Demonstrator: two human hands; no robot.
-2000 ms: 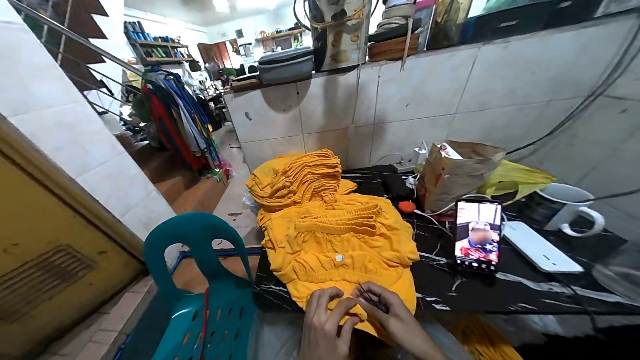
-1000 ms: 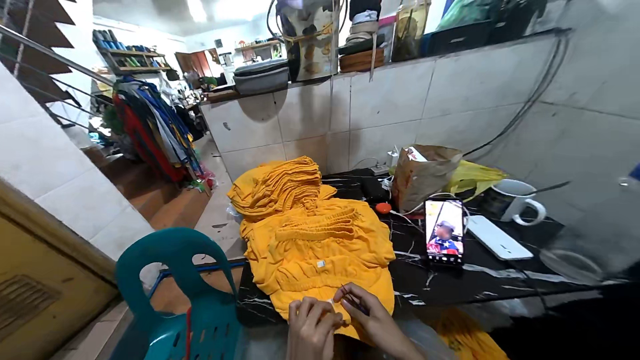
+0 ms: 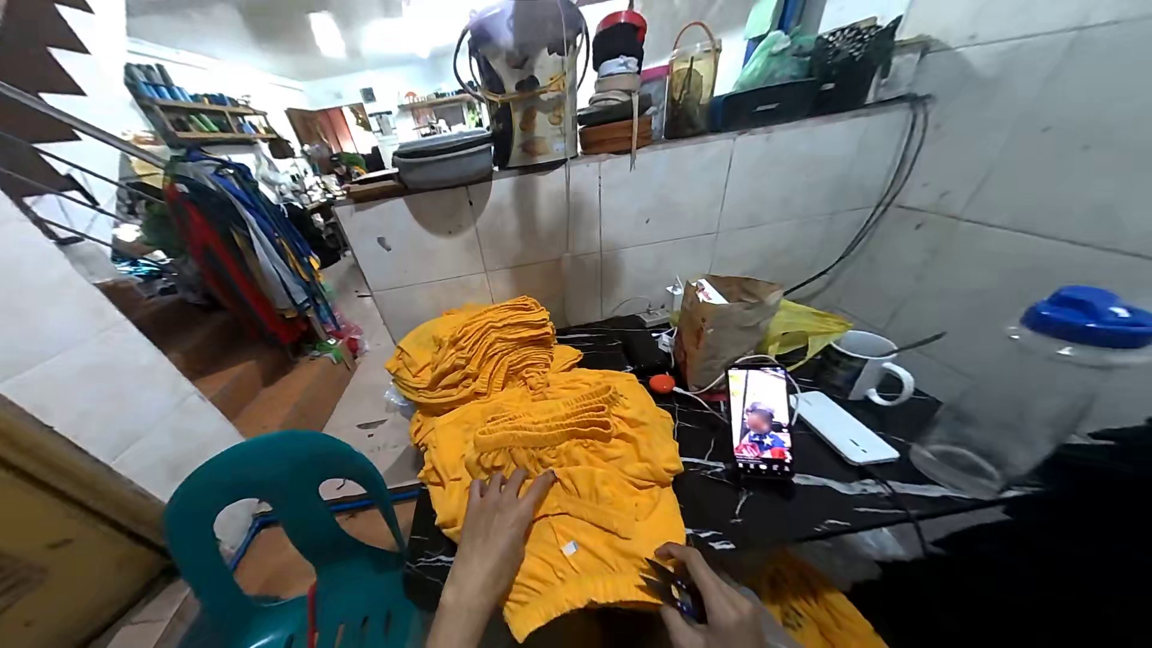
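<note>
Yellow garments with gathered elastic waistbands [image 3: 549,423] lie stacked on a black marble-patterned table [image 3: 810,504]. My left hand [image 3: 499,522] rests flat on the fabric, fingers spread, below a folded waistband. In my right hand [image 3: 711,598] is a pair of small dark thread snips [image 3: 668,587], its blades apart at the right edge of the front garment. A small white tag [image 3: 569,547] lies on the cloth between my hands. The garment's elastic edge [image 3: 576,598] runs along the front, near the table edge.
Right of the stack are a lit phone [image 3: 760,421], a white phone [image 3: 846,427], a paper bag [image 3: 724,328], a mug [image 3: 868,367] and a clear jar with a blue lid [image 3: 1017,396]. A green plastic chair [image 3: 288,459] stands left. More yellow cloth [image 3: 810,598] lies low right.
My hands, close together at the front garment before, are now apart. The left lies further up on the cloth; the right holds snips at its right edge. The view has shifted, showing the jar.
</note>
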